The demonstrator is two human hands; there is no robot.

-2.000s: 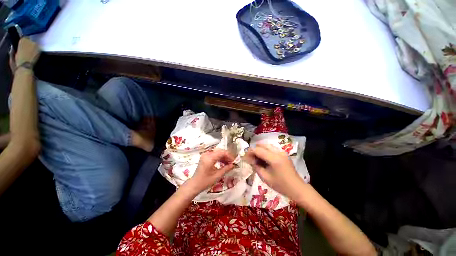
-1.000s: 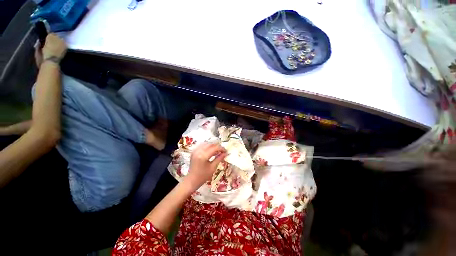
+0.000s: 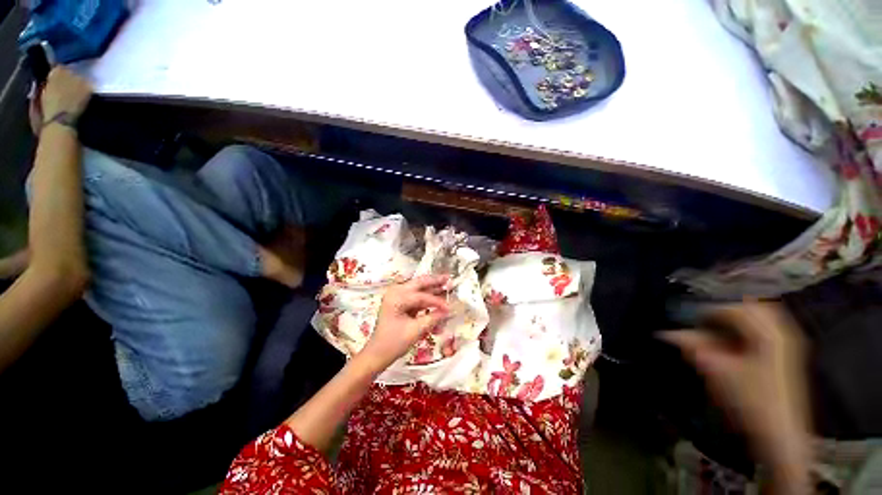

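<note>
The floral garment (image 3: 537, 329), off-white with pink-red flowers, lies bunched on my lap. My left hand (image 3: 411, 314) is over its left part, with thumb and fingertips pinching a fold of the cloth. My right hand (image 3: 749, 353) is away from the garment at the right, blurred by motion; whether it holds a needle cannot be told. A short bit of fine pale thread shows just right of the garment. A dark-blue tray (image 3: 611, 72) on the table holds many small gold and silver round pieces.
The white table (image 3: 338, 68) runs across the top, its front edge beyond my lap. More floral cloth (image 3: 841, 126) hangs over its right end. At the left a person in blue jeans (image 3: 184, 280) sits close by. A blue packet (image 3: 82, 29) lies at the far left.
My right hand left the cloth and swung far right, drawing a pale thread taut; now it is back partway and the thread line is mostly gone. My left hand stays on the garment.
</note>
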